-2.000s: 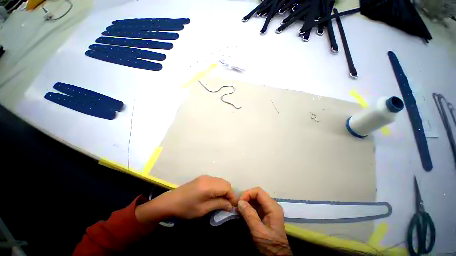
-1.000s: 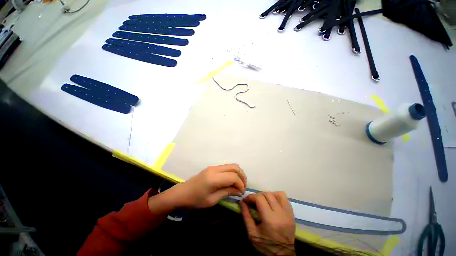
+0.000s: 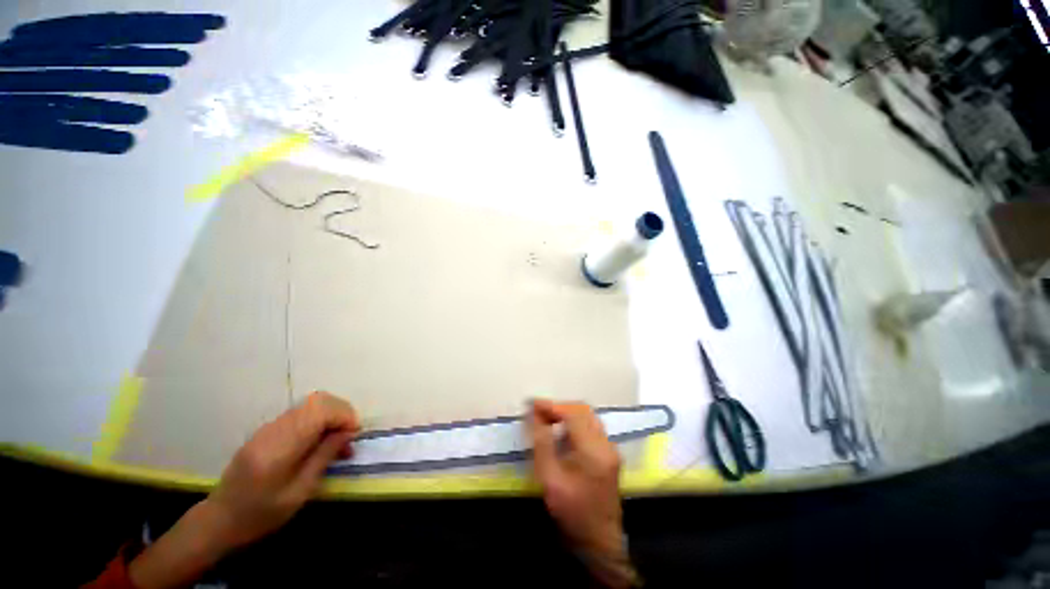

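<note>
A long band with a white centre and grey-blue border [image 3: 449, 444] lies along the table's front edge, reverse side up. My left hand [image 3: 282, 454] pinches the band's left end between thumb and fingers; that end is hidden. My right hand [image 3: 576, 460] is over the band's right half, slightly blurred, fingers bent with the fingertips close together; whether it holds a needle or thread cannot be told. A thin dark thread [image 3: 288, 322] runs up the beige sheet from near my left hand.
Beige sheet [image 3: 461, 334] with yellow tape [image 3: 115, 420], wavy cord [image 3: 334, 213], thread cone [image 3: 622, 252], scissors [image 3: 732, 431] at right. Navy bands [image 3: 86, 83] far left, one navy band [image 3: 689, 230] beyond the cone, loop strips [image 3: 794, 311] at right, black straps [image 3: 507, 40] at top.
The view has turned right, bringing in the loop strips. My hands have moved apart: my left hand is at the band's left end, my right hand further along it.
</note>
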